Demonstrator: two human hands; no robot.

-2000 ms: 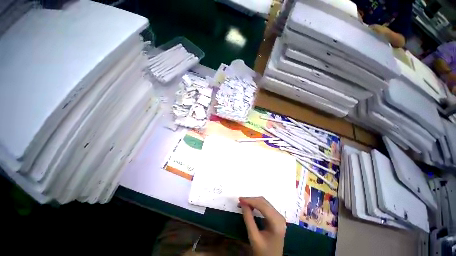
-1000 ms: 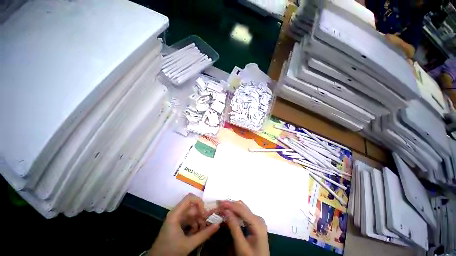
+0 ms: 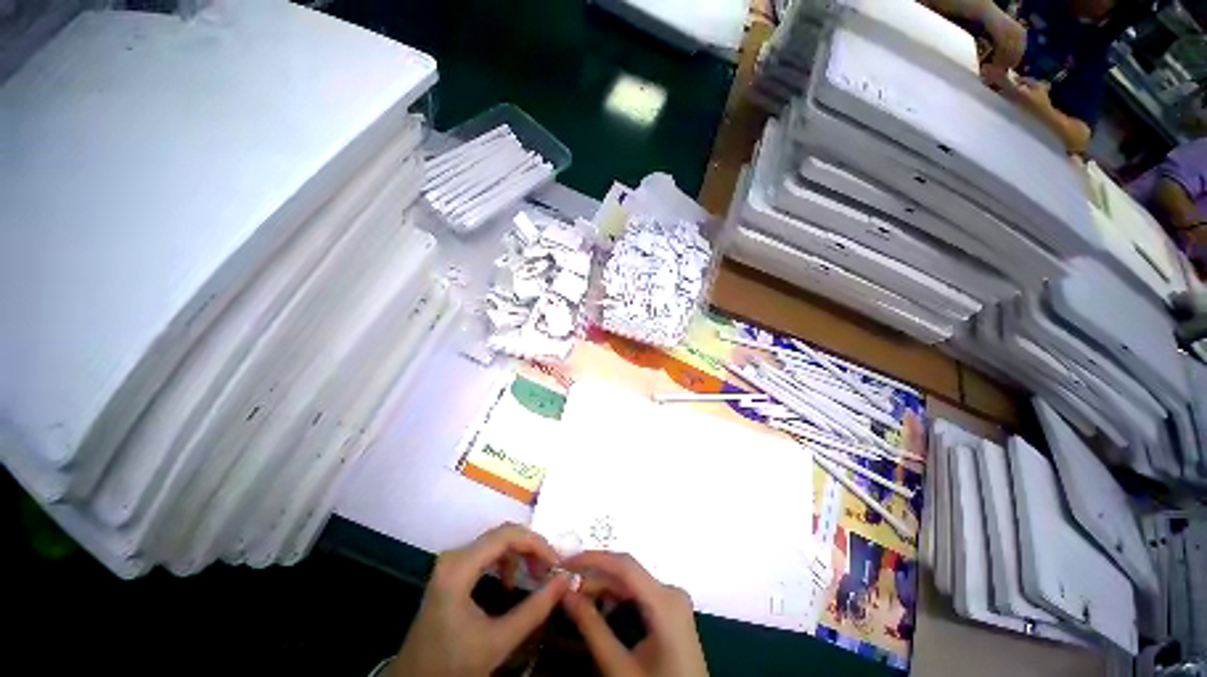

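Observation:
A flat white housing panel [image 3: 682, 489] lies before me on a printed sheet, overexposed, with a small dot cluster near its lower left. My left hand [image 3: 483, 602] and my right hand [image 3: 629, 608] meet at the panel's lower left edge. Their fingertips pinch a small white plastic part [image 3: 569, 579] between them. The part is mostly hidden by the fingers, so its shape is unclear.
Tall white housing stacks stand left [image 3: 199, 291] and right [image 3: 913, 172], with a lower stack [image 3: 1032, 529] nearer right. Loose white sticks [image 3: 827, 410] lie on the printed sheet [image 3: 867, 582]. Behind are larger parts [image 3: 540, 284], a tub of small parts [image 3: 655, 280], a stick tray [image 3: 487, 179]. People sit upper right.
Two seconds ago only my right hand showed, at the panel's lower edge. Both hands then came together on the small part. Since one second ago the fingers have closed more over it.

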